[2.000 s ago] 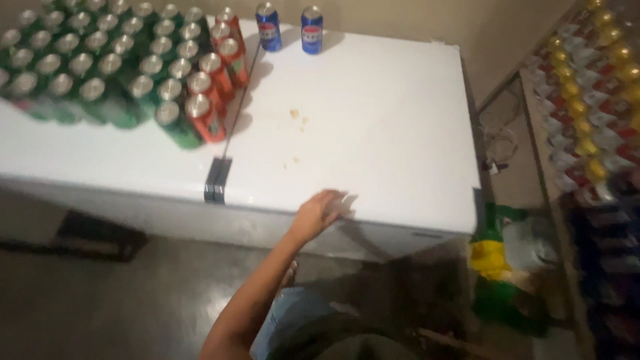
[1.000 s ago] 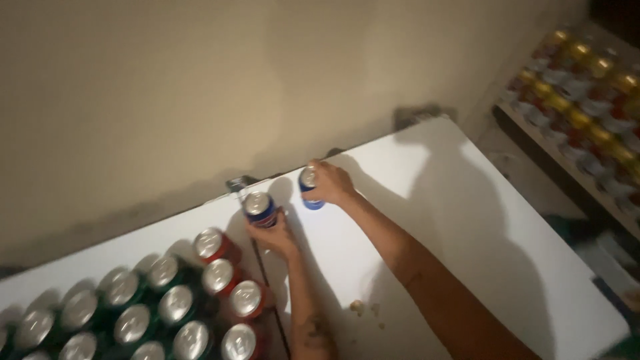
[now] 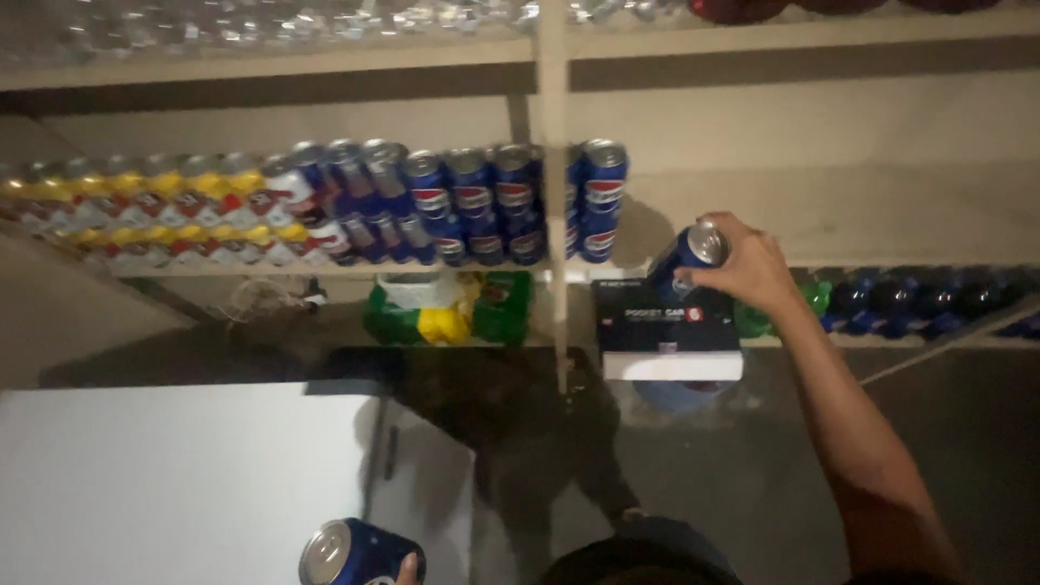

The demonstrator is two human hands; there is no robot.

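Observation:
My right hand (image 3: 751, 264) grips a blue Pepsi can (image 3: 691, 253), tilted, in front of the shelf and above a black box (image 3: 668, 325) that bears writing. To its left, stacked blue Pepsi cans (image 3: 603, 195) stand on the shelf in two levels. At the bottom edge my left hand (image 3: 409, 569) shows only a finger, against a second blue can (image 3: 361, 554) held tilted over the edge of the white chest top. The rest of that hand is out of view.
Yellow, red and white cans (image 3: 166, 195) line the shelf's left part. A post (image 3: 554, 187) rises before the shelf. Dark bottles (image 3: 902, 305) stand low at the right; green and yellow packs (image 3: 447, 313) lie below. The white chest top (image 3: 179, 479) is at lower left.
The view has swung from the chest and wall to the shelves. Both blue cans, on the chest top in the earlier frames, are now off it, the right one at the shelf.

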